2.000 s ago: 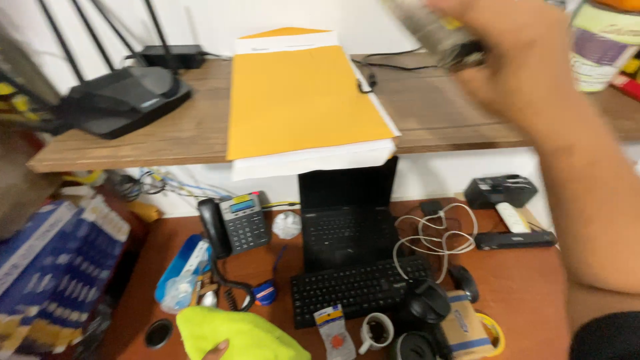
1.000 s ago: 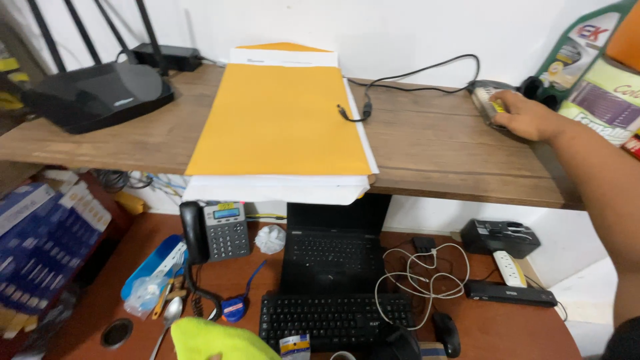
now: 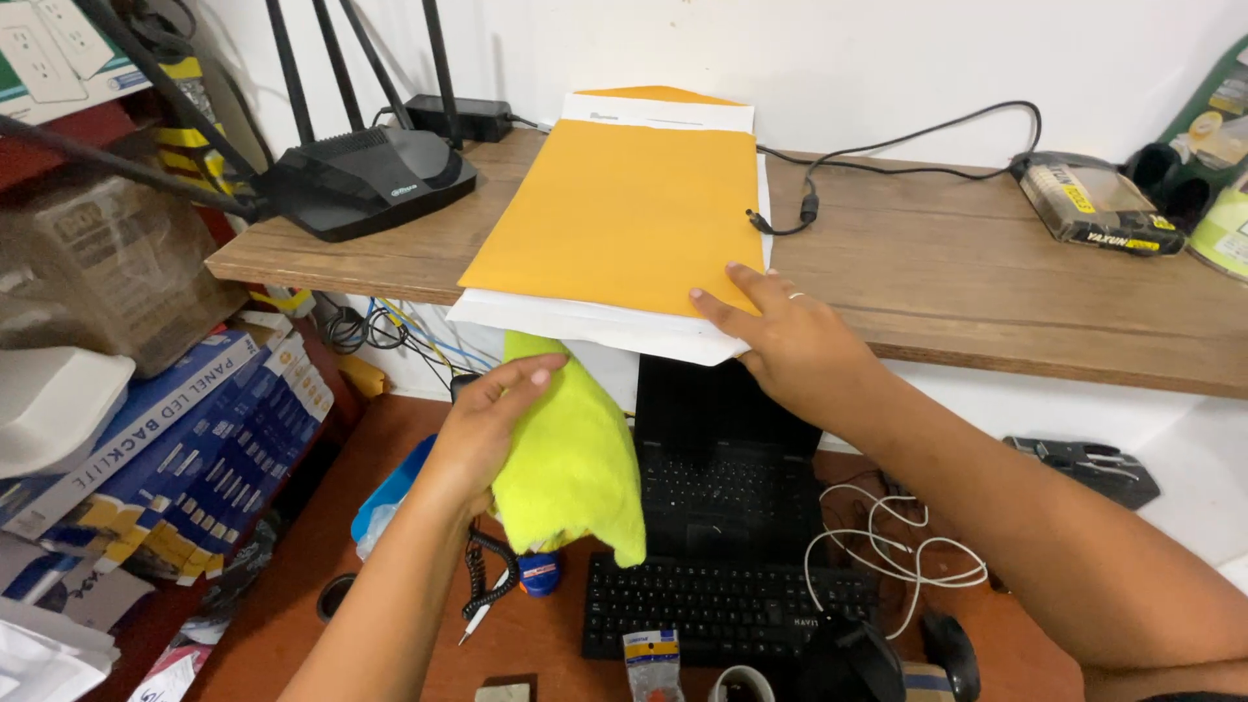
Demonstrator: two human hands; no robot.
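Observation:
My left hand [image 3: 497, 424] holds a bright yellow-green cloth [image 3: 570, 458] that hangs below the front edge of the wooden shelf. On that shelf lies an orange-yellow envelope [image 3: 634, 214] with white papers [image 3: 595, 327] under it, jutting past the edge. My right hand [image 3: 780, 327] grips the near right corner of the envelope and papers, fingers on top and thumb side at the edge. A black cable plug [image 3: 780, 222] rests beside the envelope's right edge. At the shelf's right stands a package marked Yaxun [image 3: 1097, 203], apart from my hands.
A black router [image 3: 370, 180] with tall antennas stands at the shelf's left. Below on the desk are a laptop [image 3: 726, 478], a keyboard [image 3: 721, 609], a white cable [image 3: 902, 546], a mug [image 3: 743, 684] and a mouse [image 3: 948, 648]. Stacked boxes [image 3: 175, 429] fill the left side.
My right hand has let go of the package at the shelf's right and moved left onto the envelope's corner. My left hand has risen with the cloth to the shelf's front edge.

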